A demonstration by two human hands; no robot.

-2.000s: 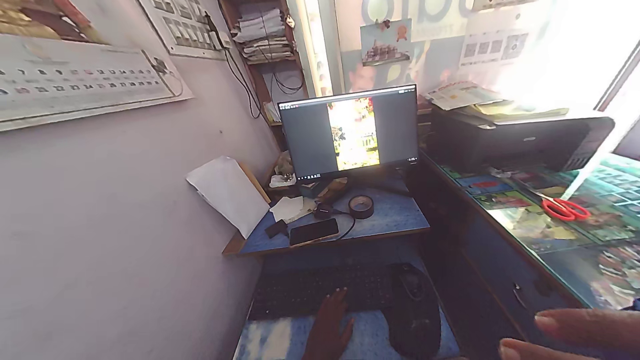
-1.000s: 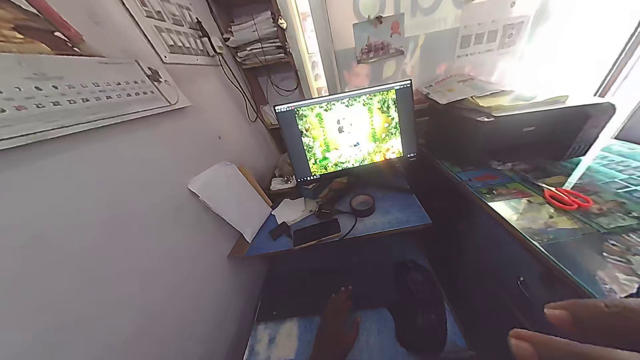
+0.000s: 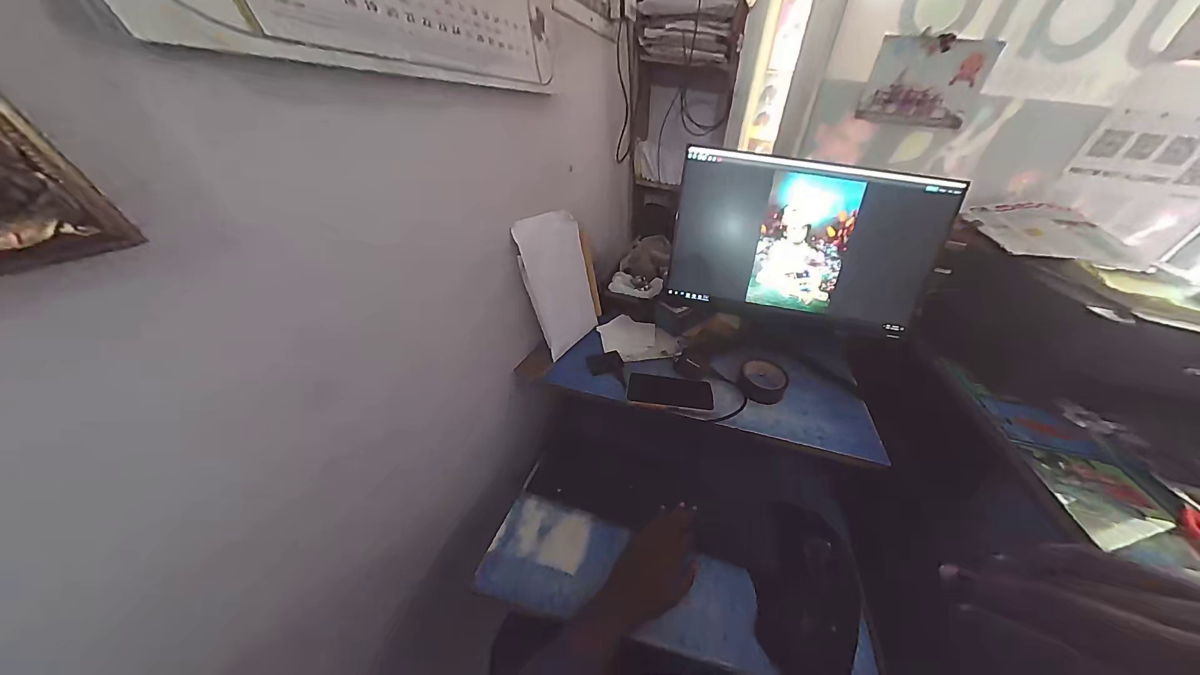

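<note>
My left hand (image 3: 652, 572) rests at the front edge of a dark keyboard (image 3: 609, 478) on the lower blue shelf, its fingertips on or just over the keys; it holds nothing that I can see. My right hand (image 3: 1069, 600), blurred and in shadow, hangs at the lower right edge with fingers spread and nothing in them. Between the hands lies a dark object (image 3: 811, 581), perhaps a mouse on a pad. Behind them a lit monitor (image 3: 722, 230) displays a bright, colourful upright picture between dark side areas.
The upper blue shelf (image 3: 825, 422) bears a smartphone (image 3: 670, 392), a roll of black tape (image 3: 764, 382), a cable and papers (image 3: 637, 337). White sheets (image 3: 558, 281) lean on the left wall. At the right stands a glass-topped counter with a printer (image 3: 1059, 309) and red-handled scissors (image 3: 1191, 522).
The monitor's picture has changed from a wide yellow-green one to a narrow upright one, after another upright one earlier. The view has swung left. My left hand stays by the keyboard.
</note>
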